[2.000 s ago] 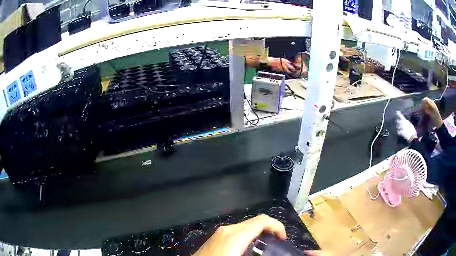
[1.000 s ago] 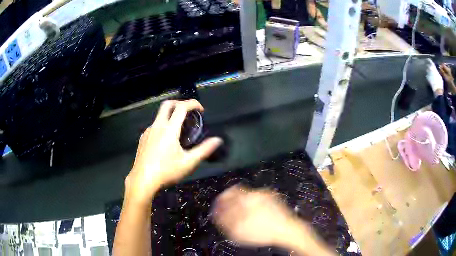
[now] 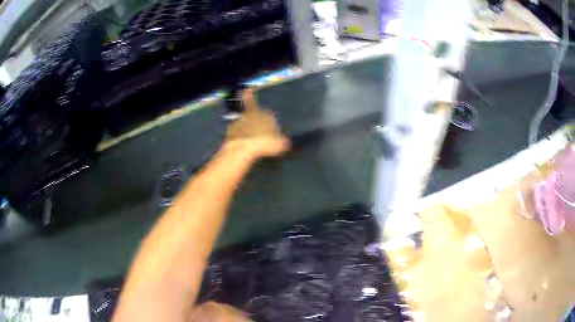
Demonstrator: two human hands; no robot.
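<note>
My left hand is blurred and reaches over the conveyor belt. Its fingertips are at a small dark object by the belt's far edge; whether they grip it is unclear. A black cylindrical unit is on the belt, left of my left forearm. My right hand shows only as a blurred piece at the bottom edge, its fingers hidden. The black packing tray lies at the belt's near edge; its pockets are too blurred to read.
A white metal upright stands right of the tray. Behind it another dark unit is on the belt. The cardboard sheet and pink fan are at right. Black tray stacks and an instrument box are beyond the belt.
My left hand held a unit over the belt and now reaches farther across. A unit now shows left of my forearm. My right hand has dropped toward the bottom edge. The view has shifted.
</note>
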